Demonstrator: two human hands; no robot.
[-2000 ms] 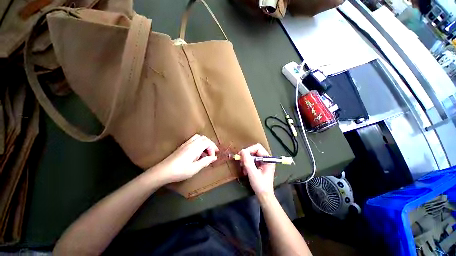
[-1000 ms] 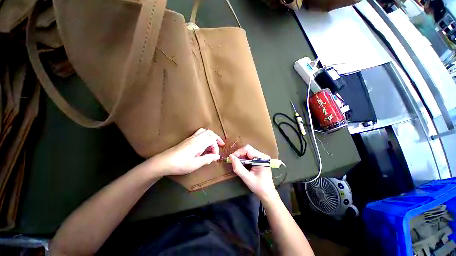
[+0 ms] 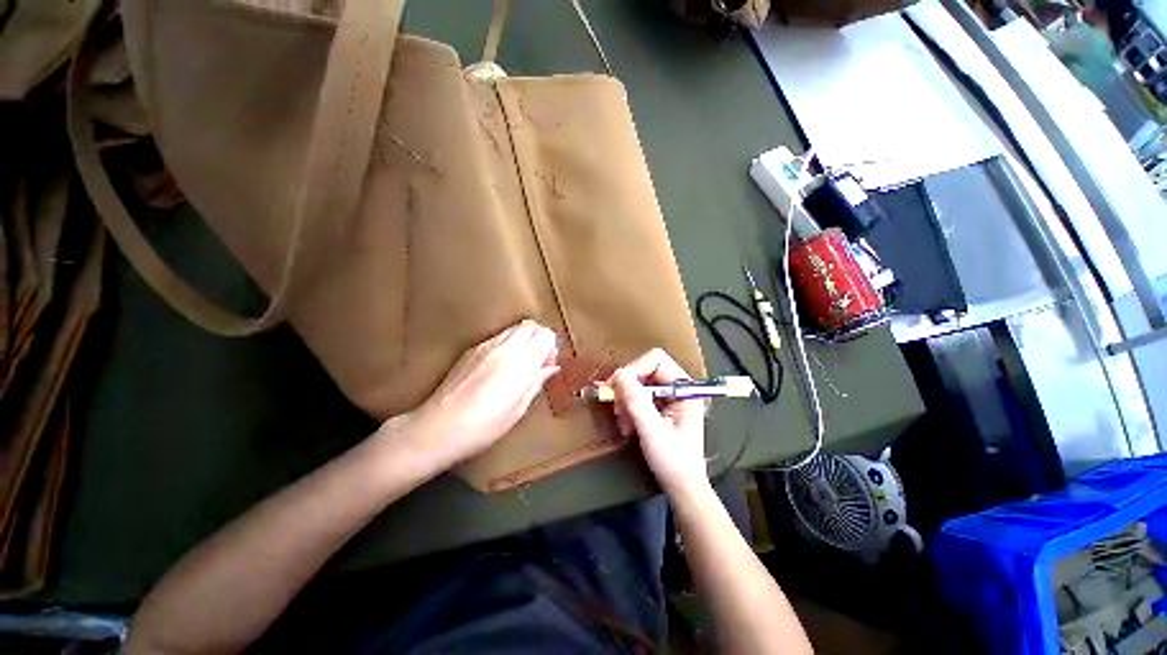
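A tan fabric bag [image 3: 448, 243] lies across the green table, with its strap [image 3: 326, 154] looped at the left. A red-brown leather patch [image 3: 576, 375] is on the bag between my hands, with thin loose threads around it. My right hand [image 3: 659, 416] grips a pen-shaped tool [image 3: 704, 388], its tip at the patch's right part. My left hand [image 3: 493, 384] lies on the bag with fingers together, fingertips at the patch's left edge. Whether it pinches a thread is hidden.
Stacked brown bags [image 3: 45, 333] lie at the left. At the right are a red can [image 3: 836, 282], a white power strip [image 3: 783, 182] and a thin tool with a black cord [image 3: 764, 314]. A fan [image 3: 845, 499] and a blue bin [image 3: 1005, 550] are beyond the table edge.
My left hand has gone from a raised pinch near the tool tip to lying flatter beside the patch. The patch is more exposed. The tool in my right hand lies a little higher.
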